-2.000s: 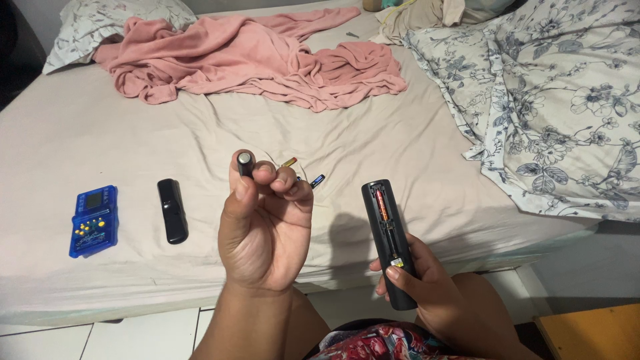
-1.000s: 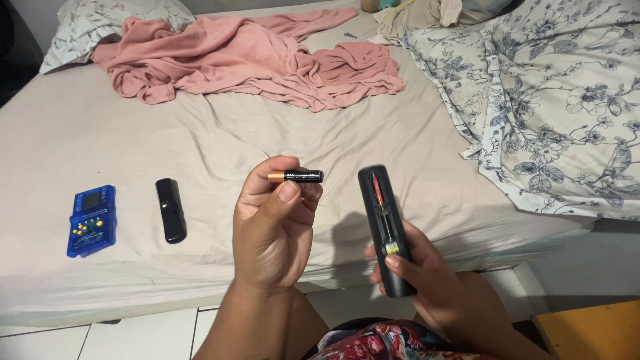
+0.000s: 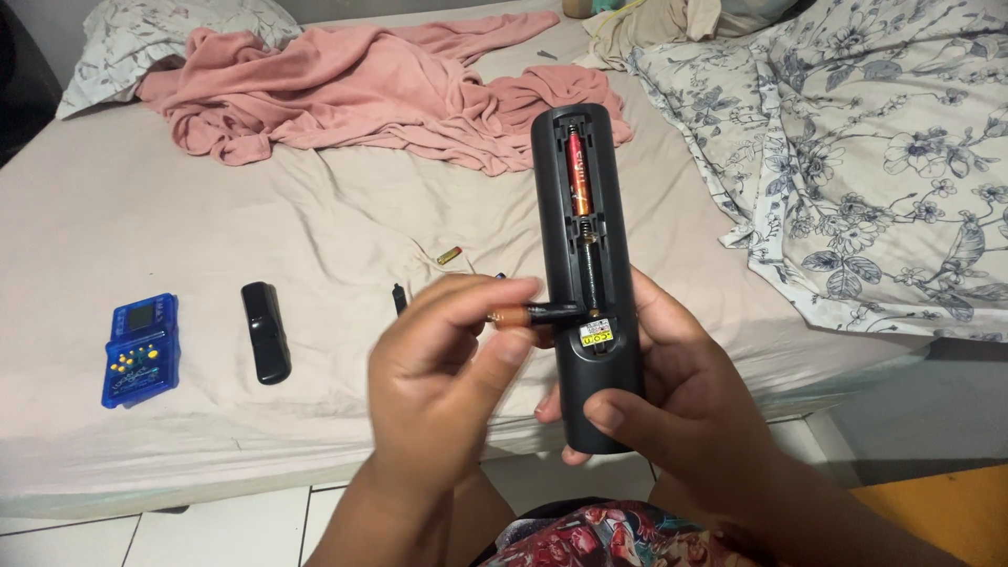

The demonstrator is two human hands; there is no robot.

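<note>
My right hand (image 3: 685, 378) holds a black remote control (image 3: 598, 402) upright, its back facing me and its battery compartment uncovered. A red and orange battery (image 3: 579, 177) sits in the upper part of the compartment; the lower slot (image 3: 591, 272) shows a spring and no battery. Between the thumb and fingers of my left hand (image 3: 441, 370) is a black and copper-coloured battery (image 3: 543, 313), lying crosswise with its black end over the remote's left edge, beside the lower slot. A sticker with writing (image 3: 596, 332) is just below that slot.
On the bed sheet (image 3: 205, 213) lie a blue handheld game (image 3: 142, 350), a glossy black remote-like object (image 3: 266, 333), a small battery (image 3: 449, 255) and a slim black piece (image 3: 398, 298), partly hidden by my left hand. Behind are a pink blanket (image 3: 339, 87) and floral bedding (image 3: 882, 157).
My left hand has brought the black and copper-coloured battery right, up to the remote. The remote has moved closer to my left hand, and its open back now shows more squarely.
</note>
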